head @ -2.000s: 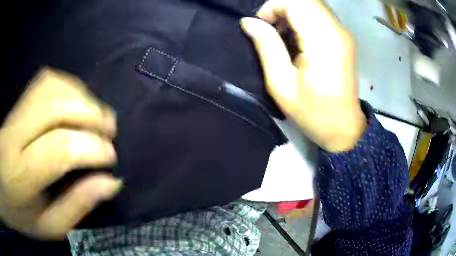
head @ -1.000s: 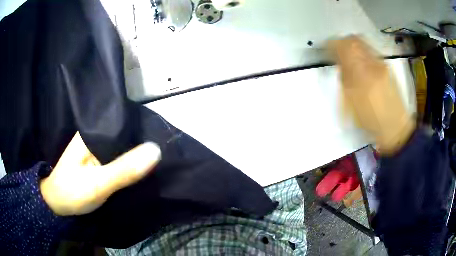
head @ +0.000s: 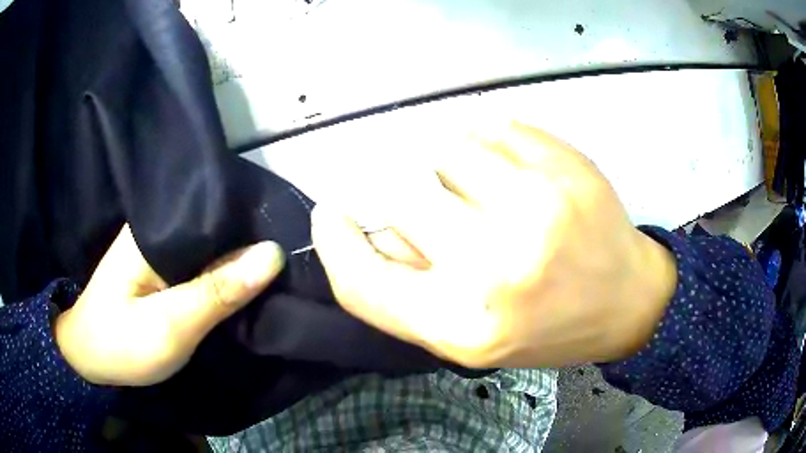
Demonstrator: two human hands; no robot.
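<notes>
The large black cloth (head: pixel 168 168) hangs at the left and lies across the lap, with short pale stitch marks near its upper right edge. My left hand (head: pixel 163 310) holds the cloth, thumb on top and the fingers hidden under it. My right hand (head: pixel 495 257) is over the cloth's right part, thumb and forefinger pinched on a thin pointed metal tool (head: pixel 302 250). Its tip points left at the cloth beside my left thumb. I cannot tell if the tip is in the stitches.
The white machine bed (head: pixel 460 44) crosses the top, with a dark gap between it and the white tabletop (head: pixel 689 142). A green-white checked cloth (head: pixel 353 411) covers the lap. A yellow strip (head: pixel 767 124) and dark items stand at the far right.
My right hand has come in from the right to the cloth beside my left thumb, now with a thin tool. Earlier my left hand turned the cloth and drew it left, off the bed.
</notes>
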